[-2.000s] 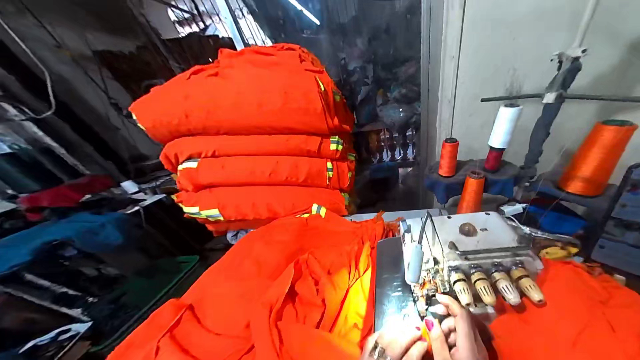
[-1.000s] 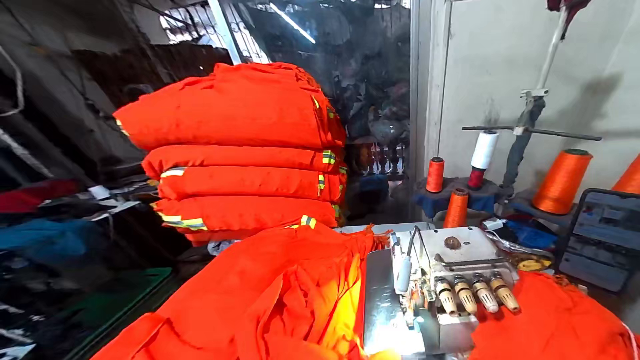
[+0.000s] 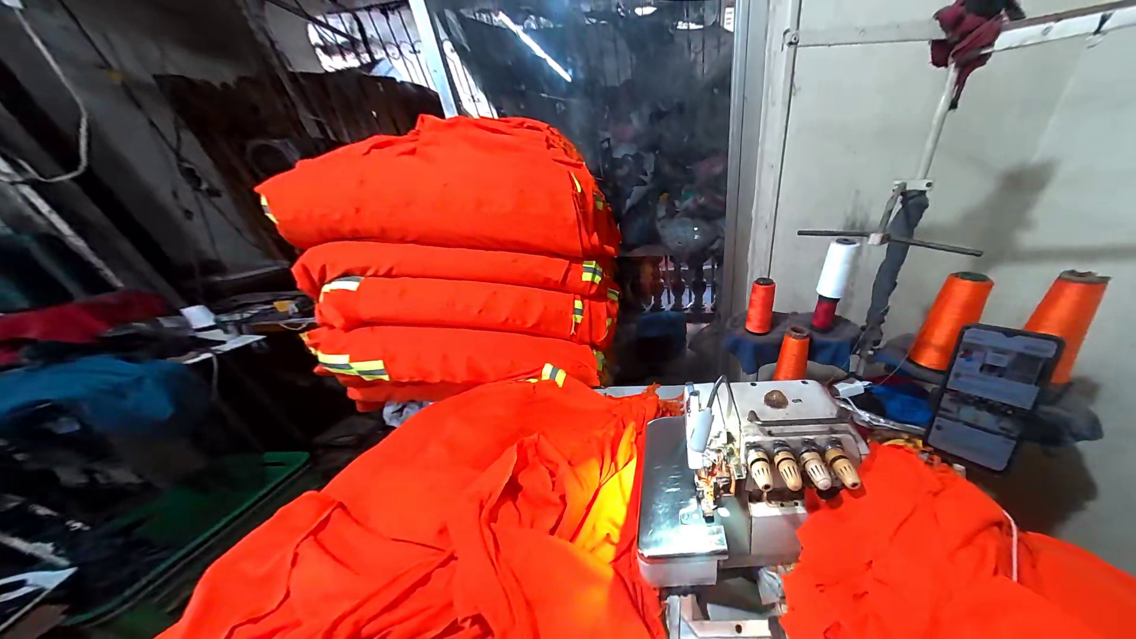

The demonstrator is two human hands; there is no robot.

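Note:
Neither of my hands shows in the head view now. An overlock sewing machine (image 3: 799,404) with several tan tension dials stands right of centre, its metal work plate (image 3: 679,497) bare and lit. Loose orange fabric (image 3: 399,524) with a yellow inner part spreads along the left side of the plate. More orange fabric (image 3: 923,541) lies heaped to the right of the machine. Behind, at centre left, rises a stack of folded orange garments (image 3: 444,195) with yellow and grey reflective strips.
Orange thread cones (image 3: 954,319), a white thread spool (image 3: 837,268) and smaller orange spools stand behind the machine by a thread stand (image 3: 887,238). A smartphone (image 3: 994,395) leans at the right. Dark clutter, blue cloth (image 3: 98,395) and a green crate (image 3: 222,497) are at left.
Two seconds ago both hands were at the machine's needle area with fabric; they have left the view. The view has swung right and the phone shows more fully.

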